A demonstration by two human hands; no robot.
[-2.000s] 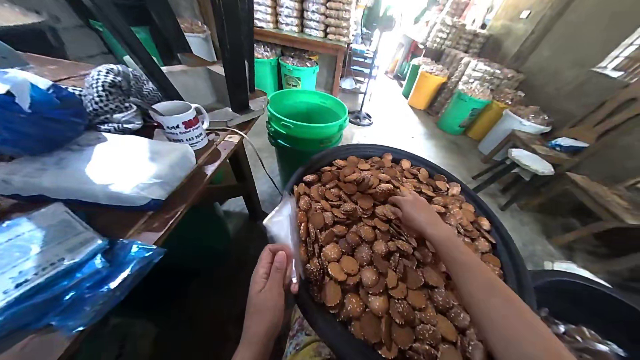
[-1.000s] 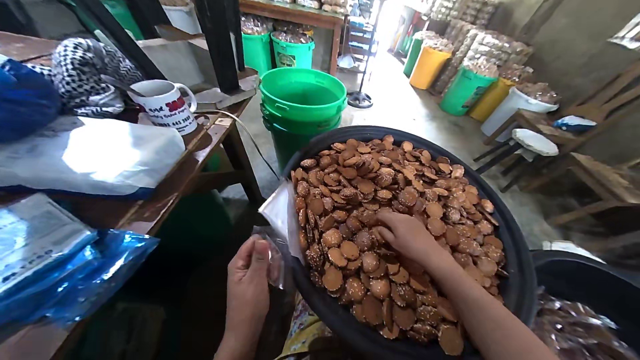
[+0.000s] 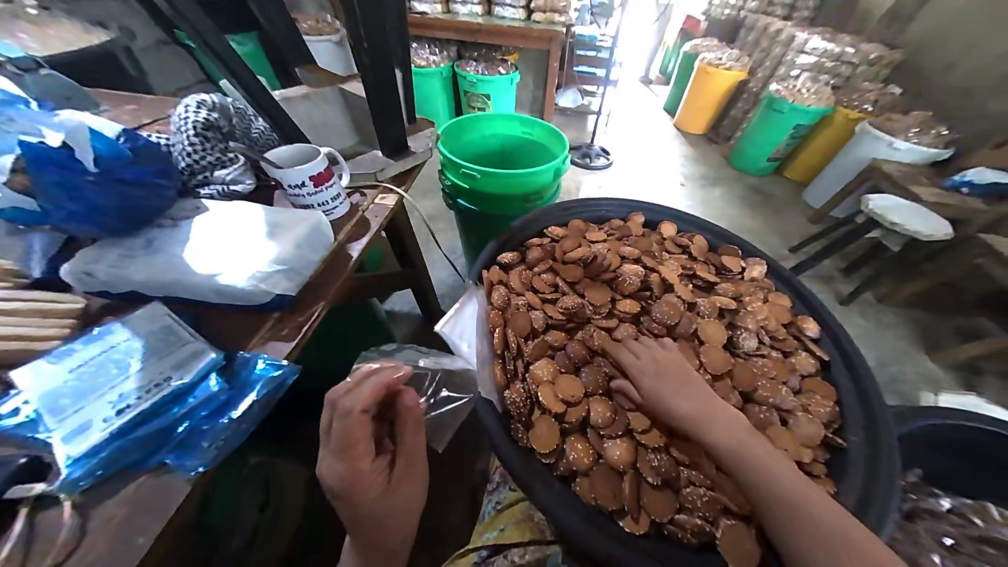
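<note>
A large black tub point(image 3: 854, 346) is heaped with round brown biscuits point(image 3: 567, 386), some dotted with pale bits. My right hand point(image 3: 661, 382) rests palm down on the heap, its fingertips among the biscuits; whether it grips any is hidden. Left of the tub, my left hand point(image 3: 378, 441) is raised with curled fingers at a clear plastic bag point(image 3: 441, 386), which spreads out toward the tub's rim. A white sheet or bag point(image 3: 468, 331) lies over the left rim, next to the clear bag.
On the wooden table at left point(image 3: 315, 291) are a mug point(image 3: 311, 181), a checked cloth point(image 3: 213, 138) and blue plastic packets point(image 3: 134, 394). Stacked green buckets point(image 3: 504, 165) stand beyond the tub. At lower right, another black tub point(image 3: 945, 433) holds wrapped packs. A stool point(image 3: 906, 216) stands at right.
The clear bag has come into plain view at my left hand, spread wider than a second ago. My right hand is still on the biscuits.
</note>
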